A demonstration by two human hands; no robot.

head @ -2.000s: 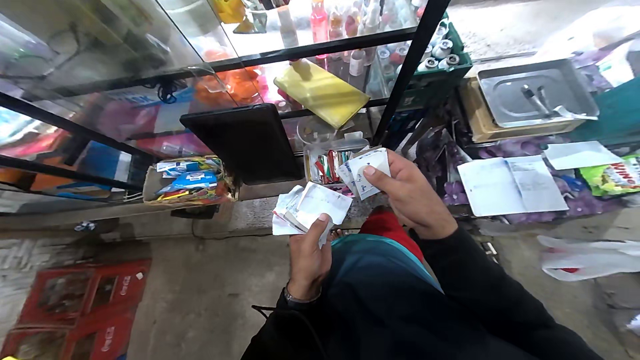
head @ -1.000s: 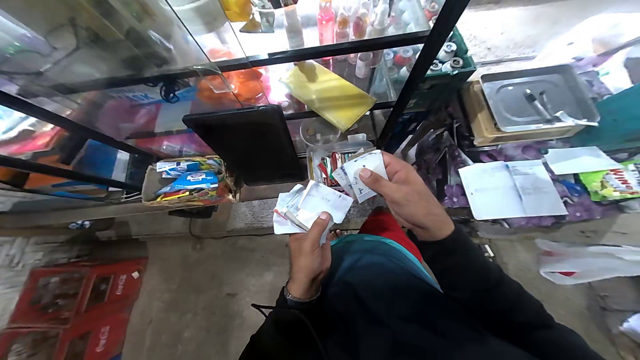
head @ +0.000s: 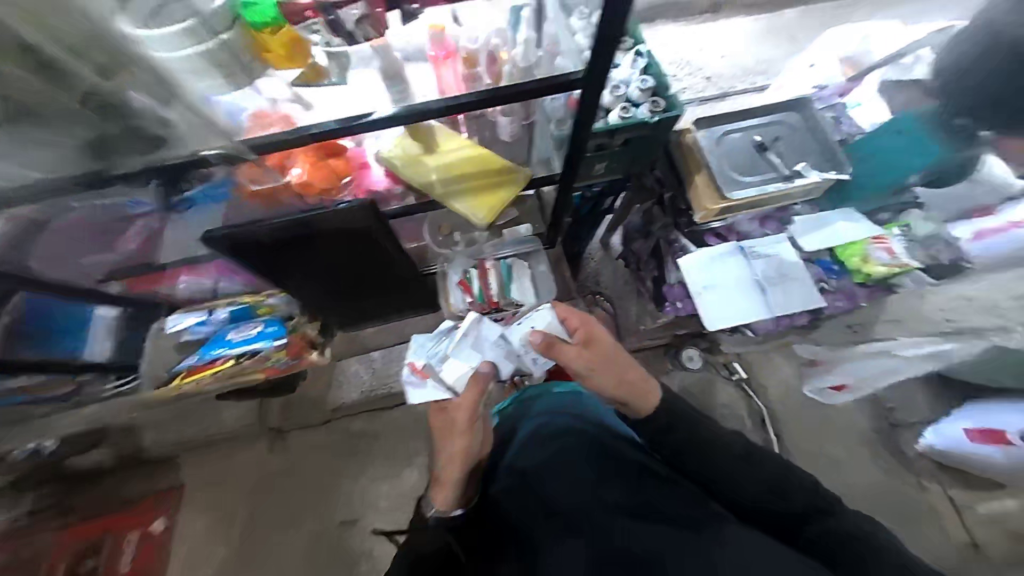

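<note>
My left hand [head: 464, 436] grips a loose stack of crumpled white paper slips [head: 452, 356], its thumb pressed on top. With thumb and fingers, my right hand [head: 600, 356] holds more white slips [head: 532, 328]. The two bunches meet and overlap in front of my lap. Just beyond them is a clear plastic tub [head: 544, 268] with red, green and white narrow packets. A black flat panel [head: 320, 264] leans to the left of the tub. A yellow folder or packet [head: 456, 168] lies behind it, against the black-framed display case [head: 580, 128].
A box of colourful packets [head: 240, 336] is at left, red crates [head: 112, 536] on the floor below. At right are a metal tray [head: 768, 148] with utensils, an open sheet of paper [head: 752, 280], a green packet [head: 876, 256] and plastic bags. A person's dark head [head: 980, 68] shows at upper right.
My hands have come together, so the two bunches of slips, apart before, now touch. A person's head has come into view at upper right. The view has shifted somewhat.
</note>
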